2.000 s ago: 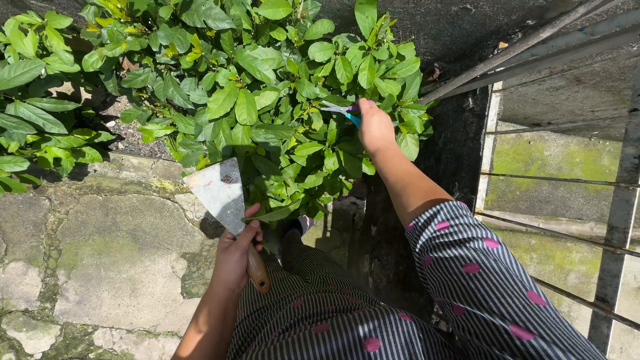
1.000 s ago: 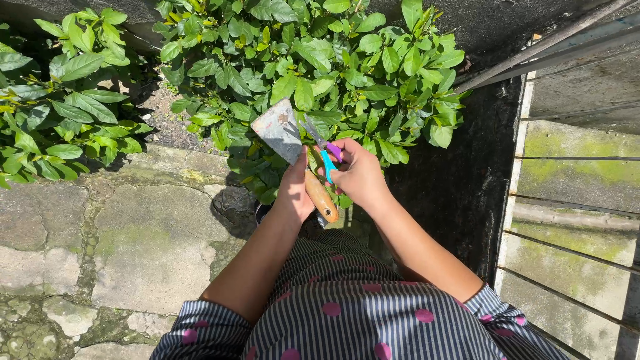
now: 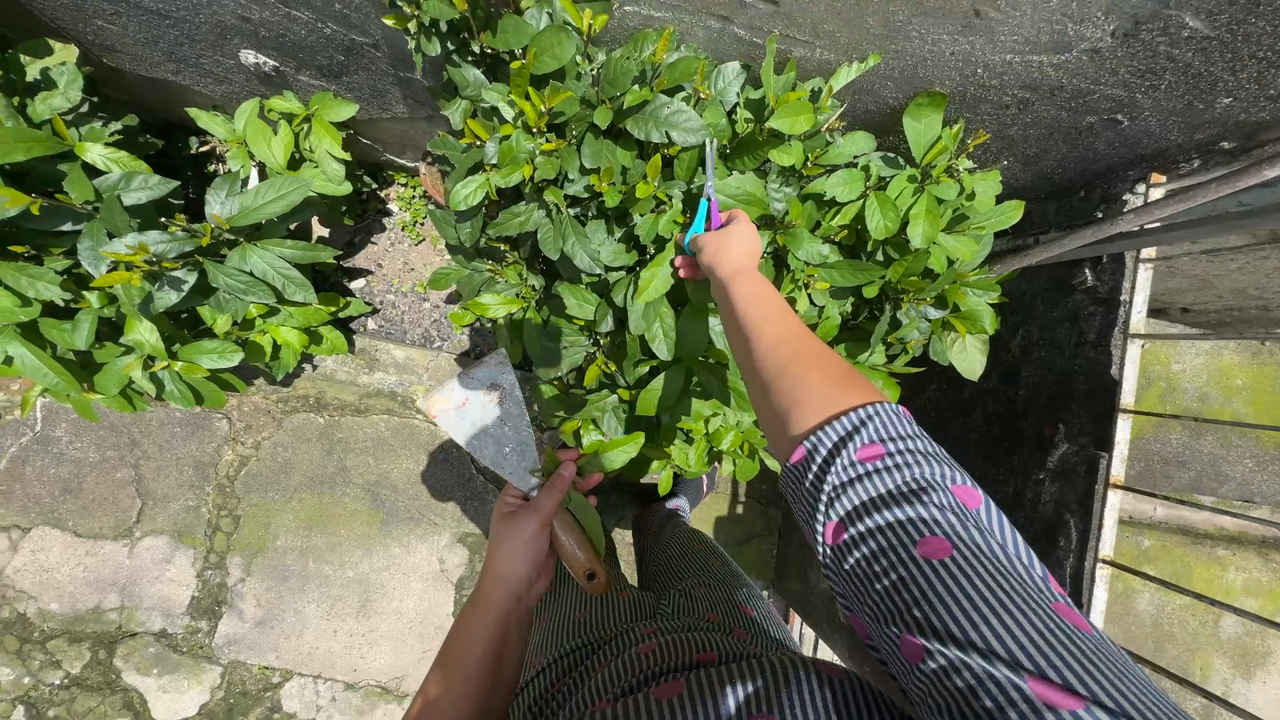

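My right hand (image 3: 727,245) is stretched out over a leafy green shrub (image 3: 590,210) and grips scissors (image 3: 706,200) with teal and purple handles. Their blades point up toward the wall, among the leaves; whether they touch a stem I cannot tell. Lower and to the left, my left hand (image 3: 530,535) holds a scraper (image 3: 490,420) with a broad, stained metal blade and a wooden handle. A few cut green leaves (image 3: 588,515) are held in the same hand, against the scraper's handle. Part of the left fingers is hidden behind the leaves and handle.
A second shrub (image 3: 150,260) grows at the left. Behind both stands a dark concrete wall (image 3: 900,50). Cracked, mossy stone paving (image 3: 330,540) lies at lower left. At the right are metal bars (image 3: 1130,220) and mossy concrete slabs (image 3: 1200,450). My foot is beside the shrub's lower edge.
A second ago both hands were together at the scraper's handle; my right hand has since moved away, up over the shrub, with the scissors. My left hand still holds the scraper.
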